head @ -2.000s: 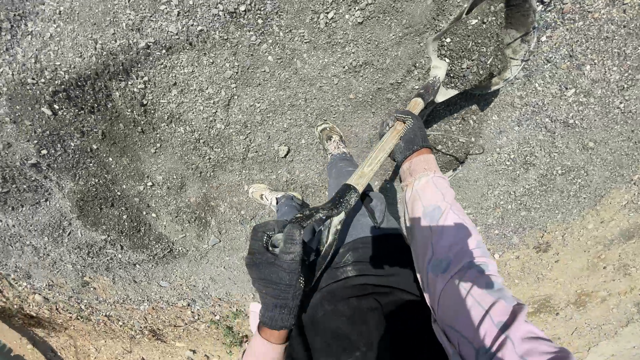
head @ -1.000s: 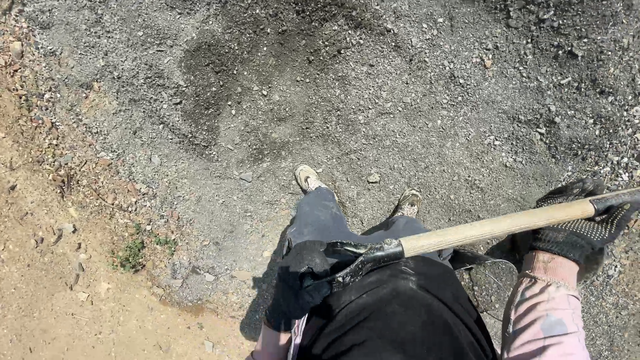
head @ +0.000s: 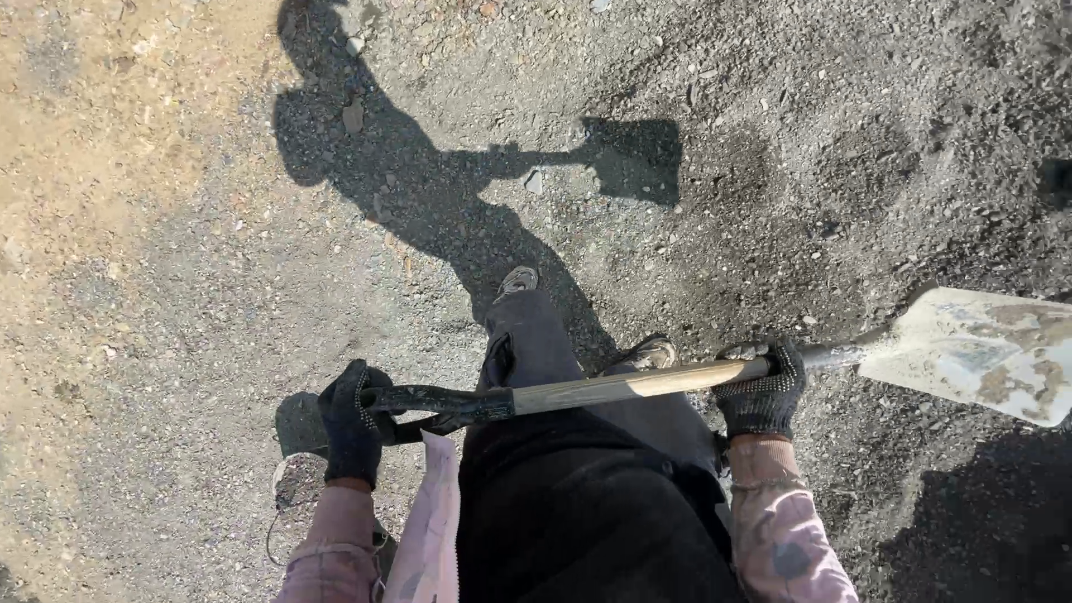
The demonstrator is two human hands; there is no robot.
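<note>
A shovel lies across the front of my body, its wooden shaft [head: 628, 386] running nearly level from left to right. My left hand [head: 353, 419], in a dark knit glove, is closed around the black D-grip [head: 435, 406] at the shaft's left end. Near the blade, my right hand [head: 760, 387], in a dotted black glove, grips the lower shaft. The flat metal blade [head: 971, 352] reaches the right edge of the view, smeared with grey and brown dirt and carrying no heap of gravel.
Grey gravel [head: 796, 209] covers the ground at the right, with sandy soil [head: 100, 167] at the left. My shoes [head: 519, 280] stand on the gravel. A rounded container [head: 297, 481] with a thin wire handle is partly hidden behind my left forearm. Shadows fall ahead and at lower right.
The view has swung strongly. Two seconds ago the shovel blade was at a gravel-filled container at the upper right; now it is away from that container, and the shaft lies more level. Both hands kept hold.
</note>
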